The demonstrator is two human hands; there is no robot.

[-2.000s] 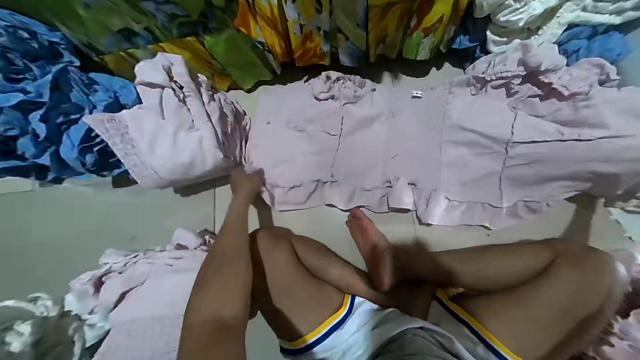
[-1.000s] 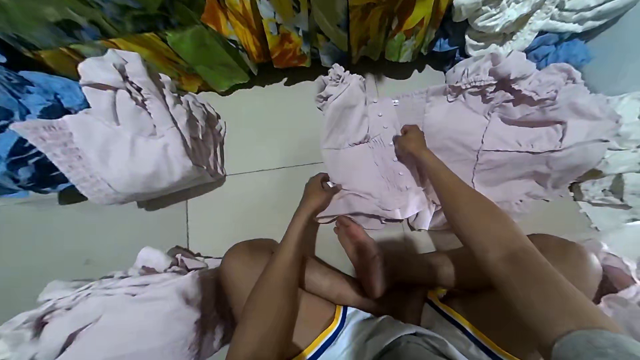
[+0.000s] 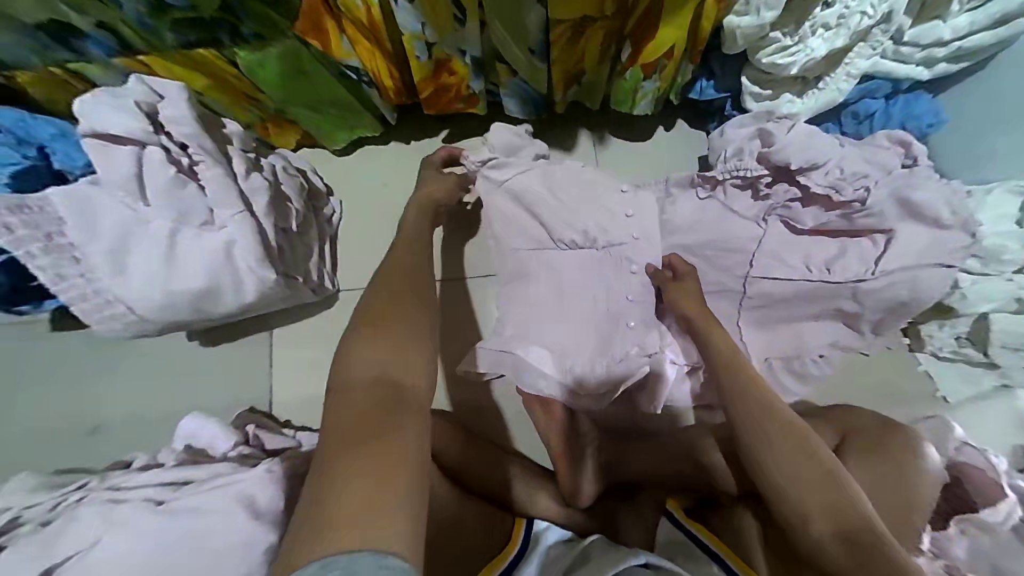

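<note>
A light pink garment with a row of small buttons (image 3: pixel 568 280) is held slightly off the tiled floor in front of me. My left hand (image 3: pixel 444 182) grips its ruffled upper left corner. On the buttoned edge, near the middle, my right hand (image 3: pixel 678 286) pinches the fabric. More pink garments (image 3: pixel 832 248), with gathered sleeves and dark seams, lie spread to the right, partly under the buttoned one. A folded stack of pink garments (image 3: pixel 200 216) stands at the left, apart from my left hand.
Yellow and green patterned fabric (image 3: pixel 448 56) runs along the far side. White cloth (image 3: pixel 848 48) and blue cloth (image 3: pixel 896 108) lie at the far right, more blue cloth (image 3: pixel 36 148) at the left edge. Another pink pile (image 3: pixel 152 512) is near my knee. My bare foot (image 3: pixel 564 448) is just below the garment.
My left hand has gone from the garment's near edge to its far left corner. The buttoned piece, folded over to the right a second ago, now reaches farther left.
</note>
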